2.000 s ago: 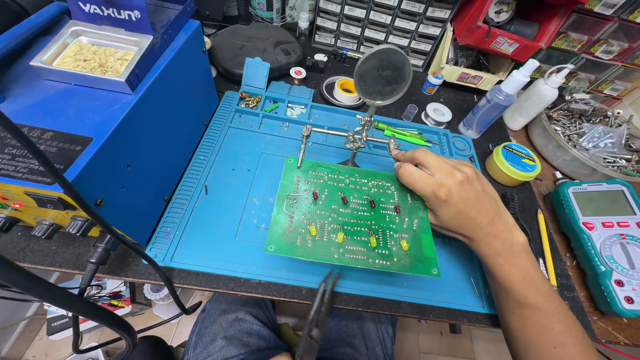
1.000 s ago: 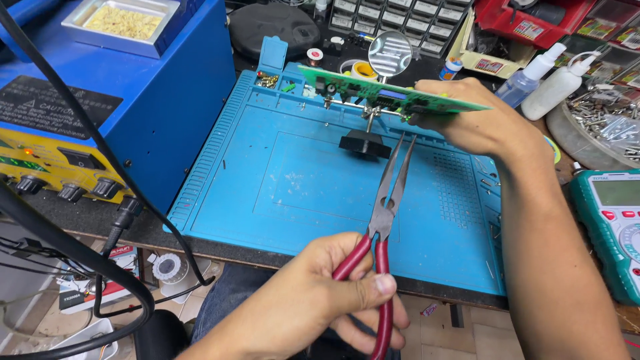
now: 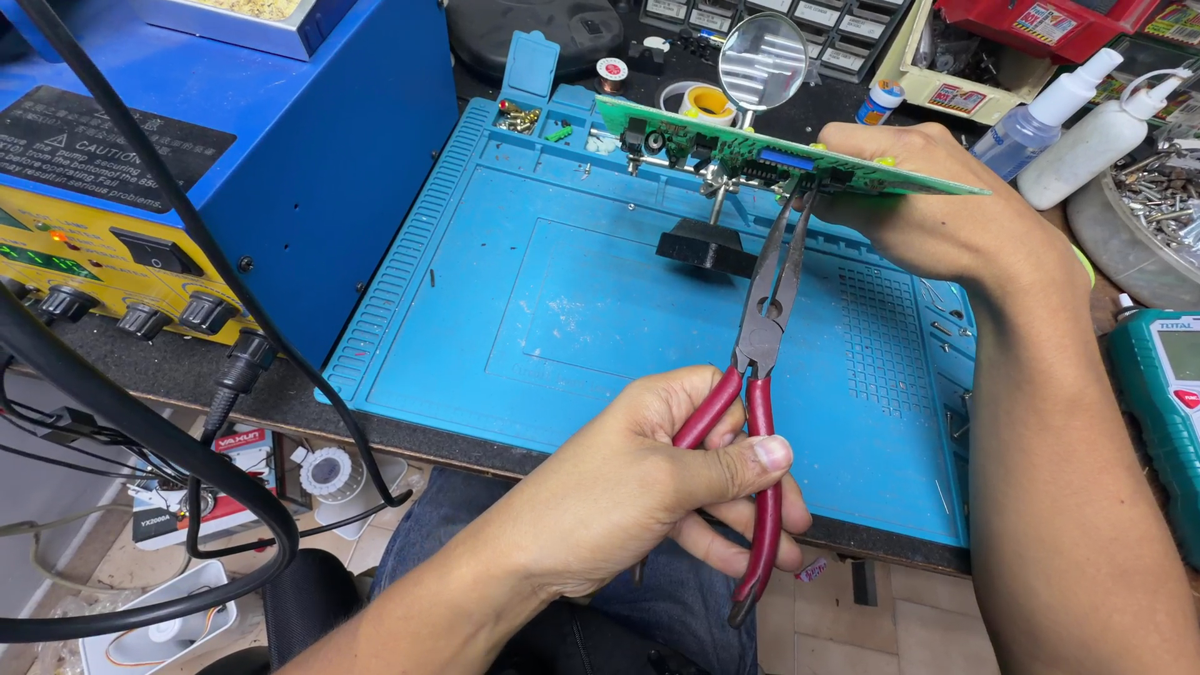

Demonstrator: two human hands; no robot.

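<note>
My left hand [image 3: 694, 469] grips the red handles of long-nose pliers [image 3: 764, 328]. Their narrow jaws point up and reach the underside of a green circuit board [image 3: 694, 141], at a dark component near a blue one; whether they grip it I cannot tell. The board is tilted nearly edge-on, its component side facing down and toward me. My right hand [image 3: 919, 197] holds the board's right part from behind, with some fingers hidden. Behind the board stands a helping-hands holder with a black base [image 3: 705, 246] and a round magnifying lens [image 3: 763, 61].
A blue silicone work mat [image 3: 450, 347] lies under the work. At left stands a blue and yellow soldering station [image 3: 309, 159] with black cables hanging in front. On the right are a teal multimeter [image 3: 1158, 375], plastic bottles [image 3: 1083, 155] and a tub of screws [image 3: 1144, 234].
The board has gone from lying face-on to nearly edge-on, its other side turned toward me. The pliers have come up from the lower edge, and since one second ago their tips have reached the board.
</note>
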